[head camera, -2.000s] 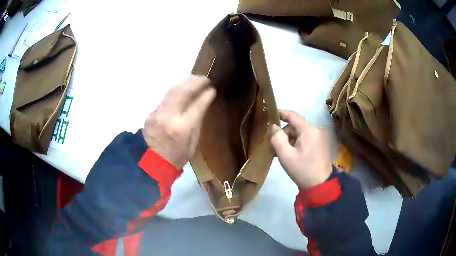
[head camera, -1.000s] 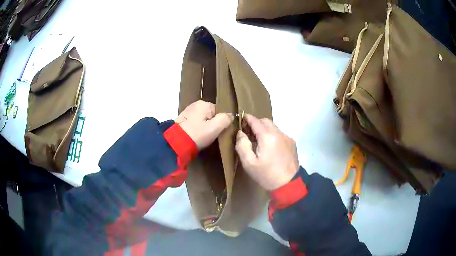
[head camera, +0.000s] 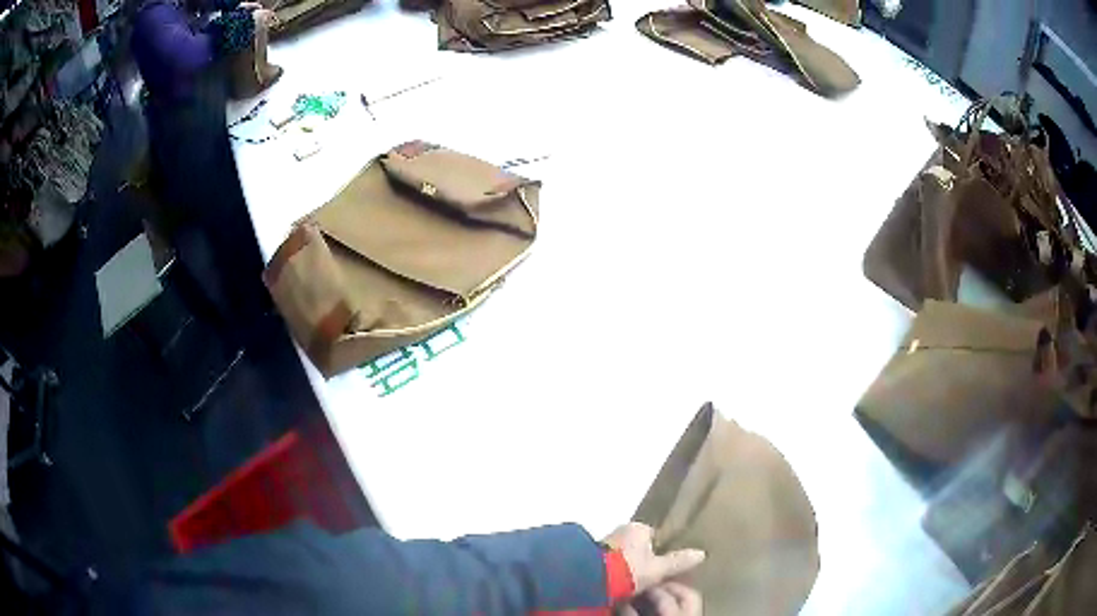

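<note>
A tan-brown bag body [head camera: 752, 517] is at the bottom right of centre, cut off by the lower edge, its dark opening on its left side. My left hand [head camera: 650, 563] is at this side and holds it, one finger lying across the outside. More fingers show just below at the picture's edge; I cannot tell whether they belong to my right hand. My right sleeve is not visible. A flat brown bag piece [head camera: 415, 247] with a flap, slanted pocket and gold-toothed edge lies on the white table [head camera: 674, 265] at the left.
Layered brown pieces [head camera: 523, 22] and another folded piece [head camera: 758, 42] lie at the far edge. Heaped bags with straps [head camera: 962, 229] and brown bag pieces [head camera: 950, 373] line the right side. A red bin [head camera: 259, 499] stands below left. A person in purple [head camera: 181, 48] is at the far left.
The view has swung left and up, so the flat piece shows nearer the middle. The held bag has moved low in the picture, and the orange gun is out of view.
</note>
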